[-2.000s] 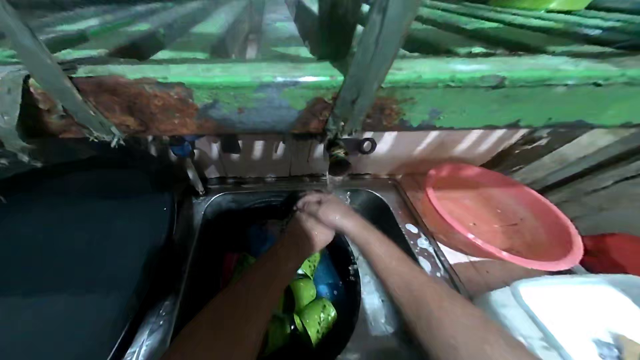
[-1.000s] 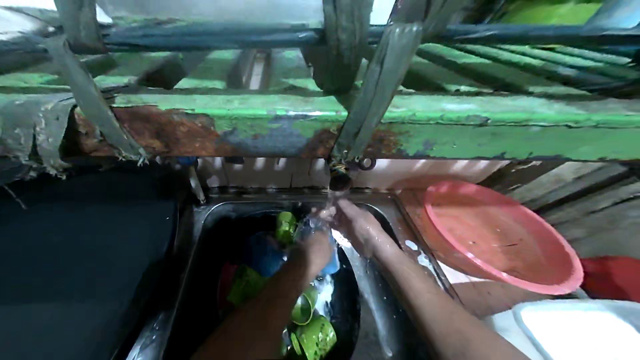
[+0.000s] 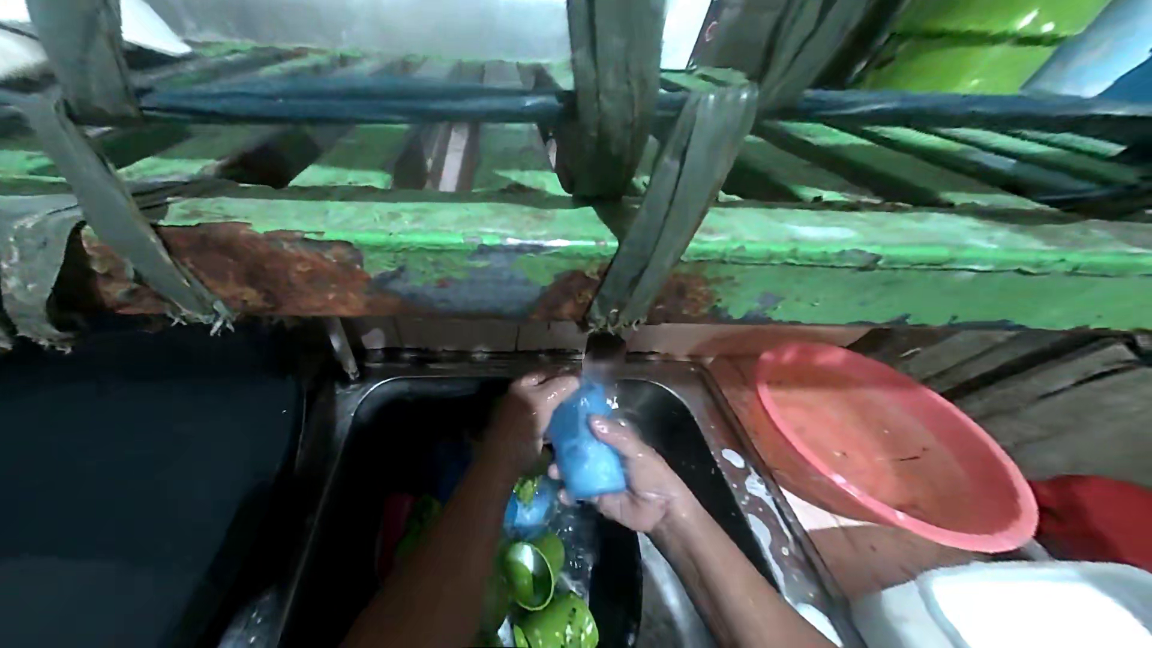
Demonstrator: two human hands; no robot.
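My right hand (image 3: 643, 477) grips a blue plastic cup (image 3: 585, 445), tilted under water falling from the tap (image 3: 604, 349). Against the cup's upper left side is my left hand (image 3: 540, 396); its fingers are partly hidden, so its hold is unclear. Below, a black basin inside the steel sink (image 3: 661, 576) holds several green cups (image 3: 533, 571) and another blue piece (image 3: 531, 504), wet and partly hidden by my left forearm.
A green, rusty metal rack (image 3: 504, 261) with hanging strips crosses above the sink. At right lean a pink basin (image 3: 900, 450) and a red item (image 3: 1093, 517), with a white container (image 3: 1044, 603) below. A large dark surface (image 3: 135, 477) lies left. Soap suds spot the sink's right rim.
Two seconds ago my hands were together under the tap with no cup visible in them. Now the blue cup is in my right hand under the water. The view has tipped upward.
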